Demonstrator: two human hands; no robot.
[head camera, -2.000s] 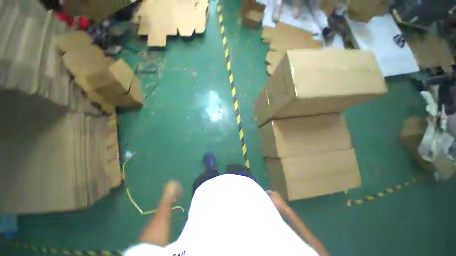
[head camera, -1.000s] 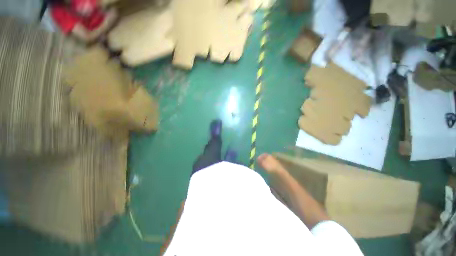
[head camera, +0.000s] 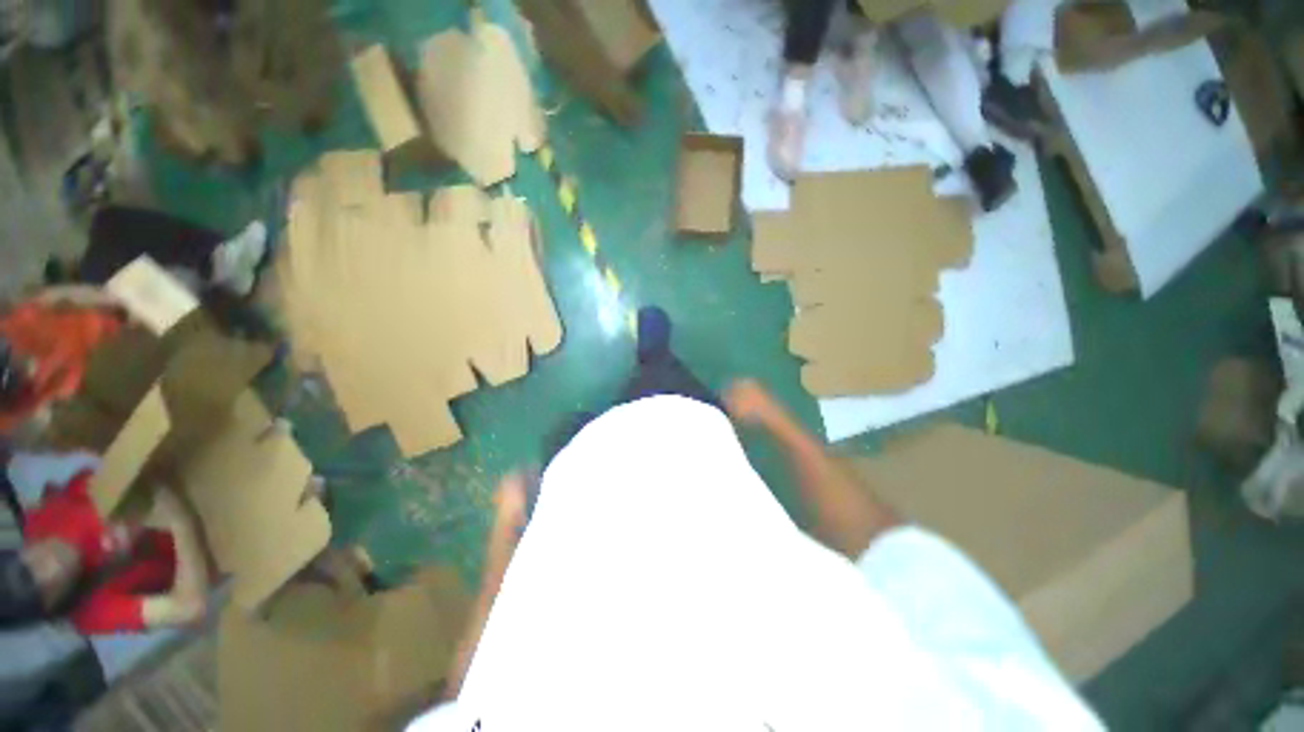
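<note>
My right hand (head camera: 747, 402) is beside my body, a little blurred, with nothing visible in it. My left hand (head camera: 511, 493) is at my other side, small and blurred; its fingers cannot be made out. Flat die-cut blanks lie ahead: a large brown one with notched edges on the green floor (head camera: 415, 308) to the left, and another (head camera: 865, 272) on the white floor sheet (head camera: 1023, 365) to the right. Neither hand touches them.
A large closed carton (head camera: 1058, 536) stands at my right. A small open box (head camera: 708, 186) is on the floor ahead. A person in red (head camera: 107, 558) sits at left among part-folded boxes (head camera: 236, 486). Another person's legs (head camera: 944, 100) rest on the white sheet. Yellow-black tape (head camera: 572, 208) runs ahead.
I have walked forward along the tape. The tall pile at left has mostly dropped out of view, the blanks are nearer, and the person in red now shows lower at left.
</note>
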